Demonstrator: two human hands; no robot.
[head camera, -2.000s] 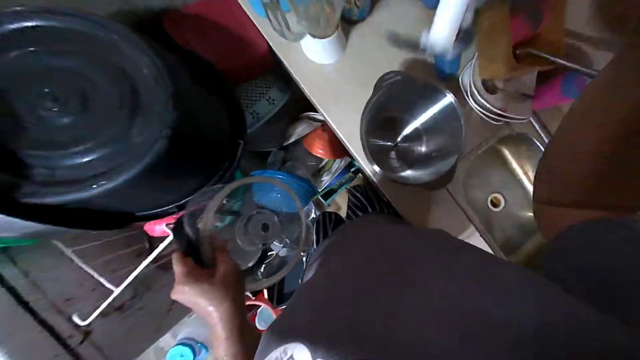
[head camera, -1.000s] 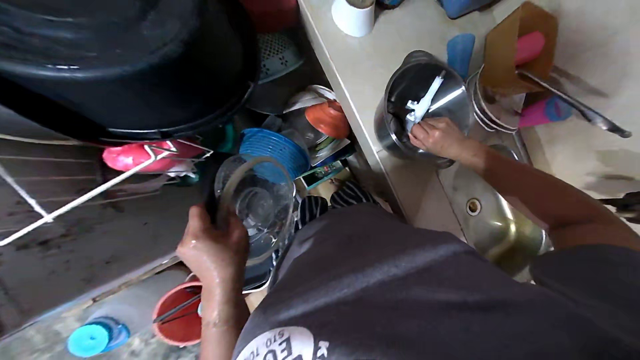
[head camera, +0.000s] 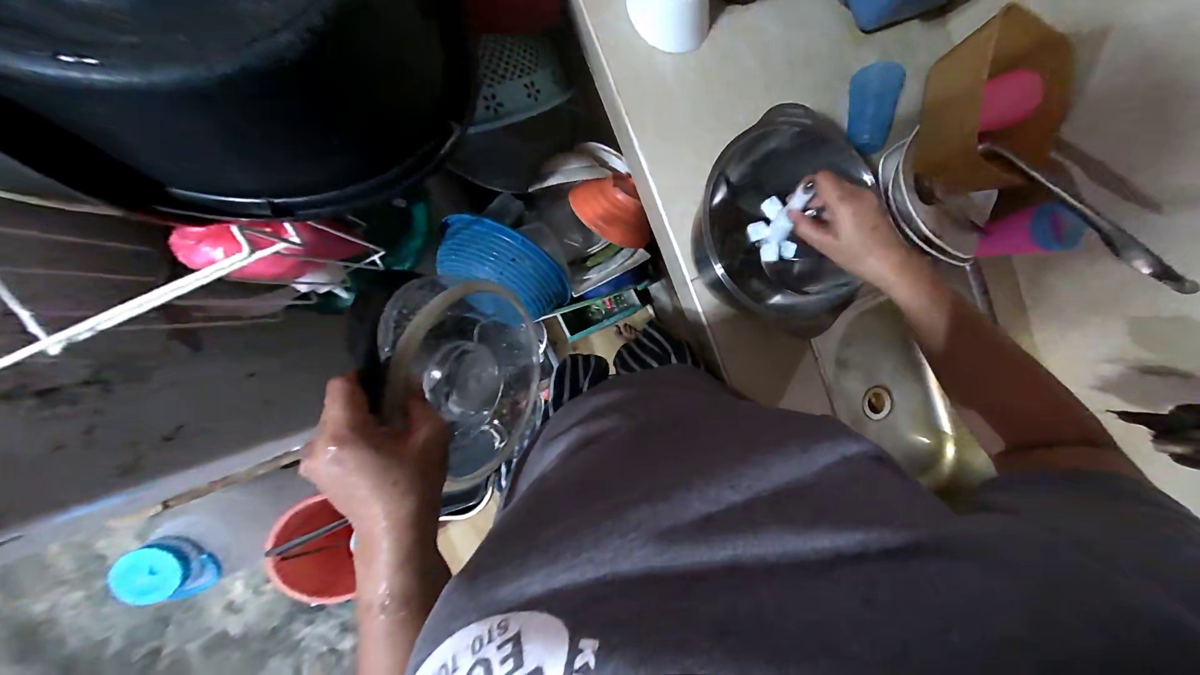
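Observation:
My left hand (head camera: 380, 459) grips a clear blender jug (head camera: 511, 375) by its dark handle, tilted so the inside shows. Over a stainless steel pot (head camera: 722, 253) on the counter, my right hand (head camera: 848, 230) holds a white plastic piece with several paddle-like ends (head camera: 773, 230). That piece is over or inside the pot; whether it touches the bottom I cannot tell. Beside the pot are stacked white-rimmed dishes (head camera: 900, 192) and a blue cup (head camera: 875, 105).
A steel sink (head camera: 877, 441) lies below the pot. A brown holder (head camera: 1003, 56) with pink cups and a ladle (head camera: 1106, 225) stands right. At left are a large black tub (head camera: 281, 122), a white wire rack (head camera: 150, 305), a blue basket (head camera: 497, 262), an orange bowl (head camera: 609, 211) and a red bucket (head camera: 314, 553).
My right hand, at the pot's rim with the white piece a second ago, is now over the pot's inside, and the piece has turned. The jug stays in my left hand.

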